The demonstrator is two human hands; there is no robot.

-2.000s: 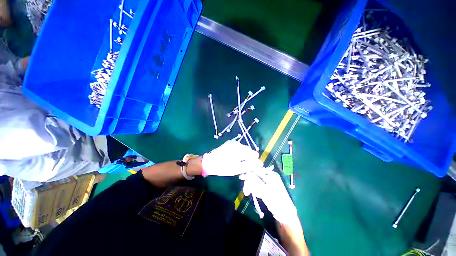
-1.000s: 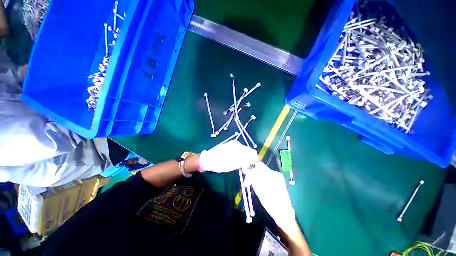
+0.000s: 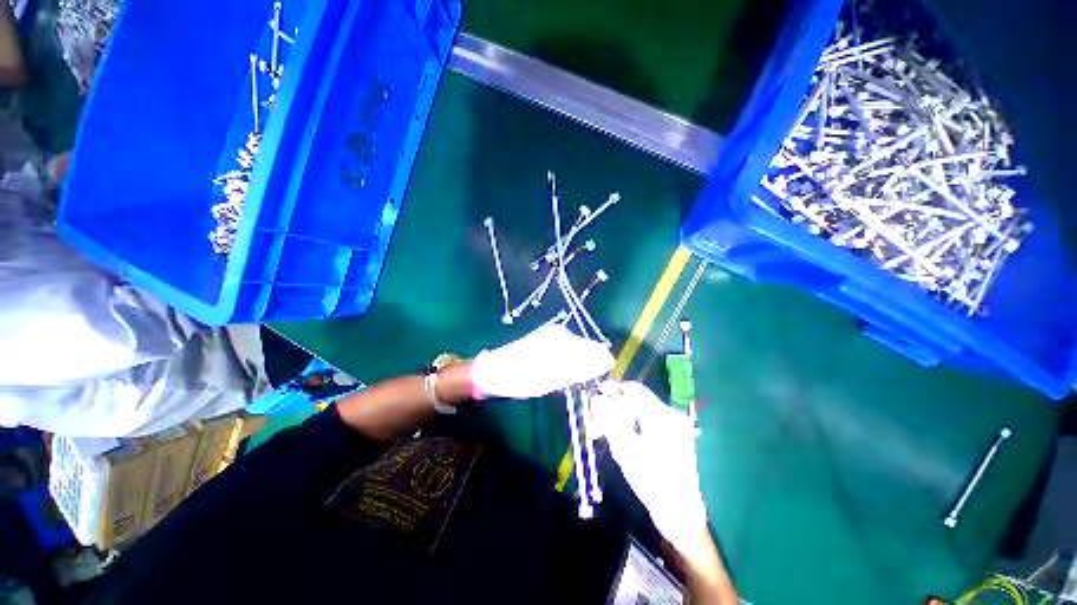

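My left hand (image 3: 541, 363), in a white glove, and my right hand (image 3: 647, 447), also gloved, meet at the yellow line. A small bunch of whitish cable assemblies (image 3: 582, 455) hangs down from between them, with small blocks at the lower ends. The upper ends are hidden by the gloves, and the fingers are overexposed, so I cannot tell exactly which hand grips which cable. A loose pile of crossed cables (image 3: 557, 262) lies on the green mat just beyond my left hand. A green piece (image 3: 680, 378) lies beside a cable, right of my right hand.
A blue bin (image 3: 408, 154) with fewer cables stands at the left; another blue bin (image 3: 720, 231), heaped with cables, stands at the right. A metal rail (image 3: 579, 101) crosses behind. A lone cable (image 3: 978, 477) lies far right, near yellow-green wire (image 3: 998, 590). A person's pale sleeve (image 3: 112, 343) is at left.
The bunch between my hands now hangs downward, with more cable length showing than two seconds ago. Since one second ago my hands have barely moved; my right hand sits slightly further right.
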